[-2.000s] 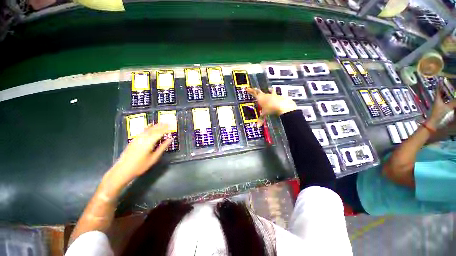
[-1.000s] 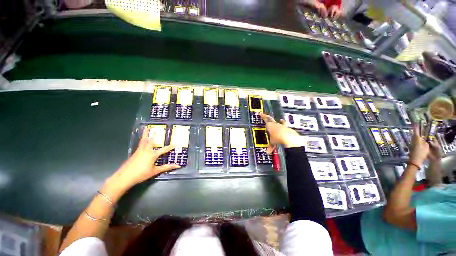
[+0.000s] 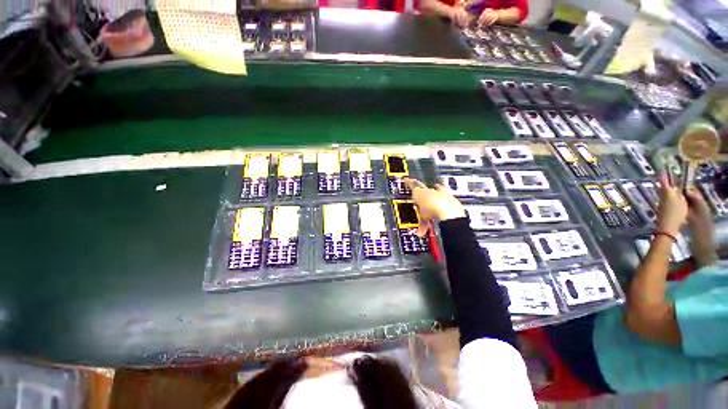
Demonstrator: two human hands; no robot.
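Note:
A clear blister tray [image 3: 311,279] lies in front of me with keypad phones face up in two rows. Most screens are white, as on the lower left phone [image 3: 248,240]. The two phones at the right end have black screens, the upper phone [image 3: 396,174] and the lower phone [image 3: 408,226]. My right hand [image 3: 435,204] is at the tray's right end, fingers apart, fingertips at the upper black-screen phone's keypad and beside the lower one. A red pen [image 3: 434,244] lies just below it. My left hand is not in view.
A tray of face-down phones [image 3: 540,211] adjoins on the right, with more trays beyond. A person in teal [image 3: 693,319] works at the right. Another person's hands [image 3: 479,16] are across the green belt [image 3: 279,112]. A perforated yellow sheet [image 3: 199,33] hangs at upper left.
My left hand has left the two lower left phones and gone out of view, uncovering them. My right hand stays at the tray's right end. The view has shifted, showing more of the far bench.

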